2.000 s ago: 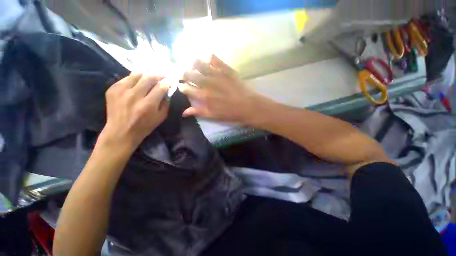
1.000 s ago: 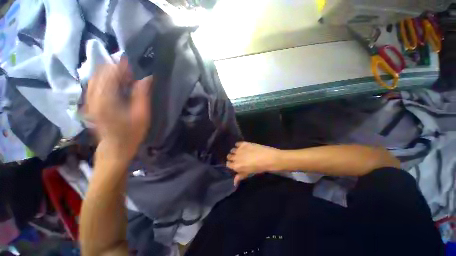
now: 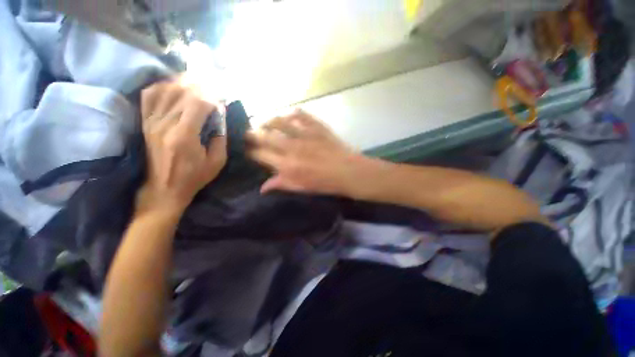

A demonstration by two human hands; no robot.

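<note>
A dark grey panel (image 3: 271,215) runs across the table edge and down over the lap. Pale striped cloth (image 3: 76,129) is bunched at its left. My left hand (image 3: 177,143) holds the dark cloth with bent fingers, just below the bright glare of the machine lamp (image 3: 202,63). My right hand (image 3: 299,153) lies on the right edge of the dark cloth, fingers spread and blurred, pointing toward my left hand. The needle and presser foot are lost in the glare.
Scissors with red and yellow handles (image 3: 516,101) lie at the table's right end, with more orange handles (image 3: 567,31) behind. The green table edge (image 3: 445,132) runs below them. Striped cloth (image 3: 592,188) is heaped at the right. A red crate (image 3: 63,324) is low at the left.
My right hand has risen from the lap back to the cloth by the machine. My left hand has moved to the lamp glare. The pale cloth has shifted left and the dark cloth lies under both hands.
</note>
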